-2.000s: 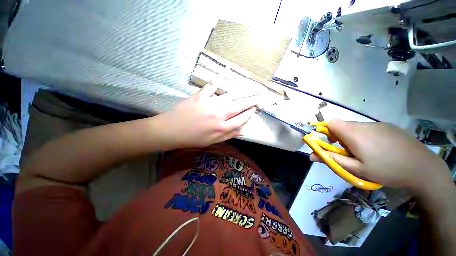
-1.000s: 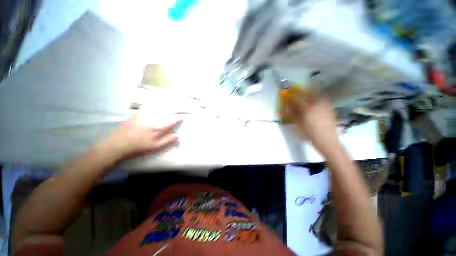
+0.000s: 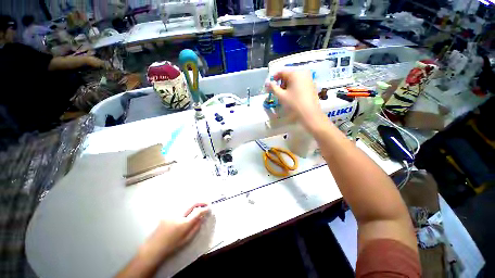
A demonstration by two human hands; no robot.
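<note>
My right hand is raised over the top of the white JUKI sewing machine, fingertips close together just above a small blue-topped part; anything between them is too small to tell. My left hand rests at the near right edge of the large pale panel, fingers bent; whether they grip it is unclear. A brown fabric piece and a narrow folded strip lie left of the needle area. The orange-handled scissors lie on the table beneath the machine arm.
A turquoise-topped piece and a patterned cloth-covered object stand behind the machine. A dark phone-like object and cables lie at right. Orange-black tools lie on the machine. Another person is at far left; blue bins stand beyond.
The view has risen and now shows the whole machine. My right hand has let go of the scissors, which lie on the table, and has moved up over the machine head. My left hand stays by the panel.
</note>
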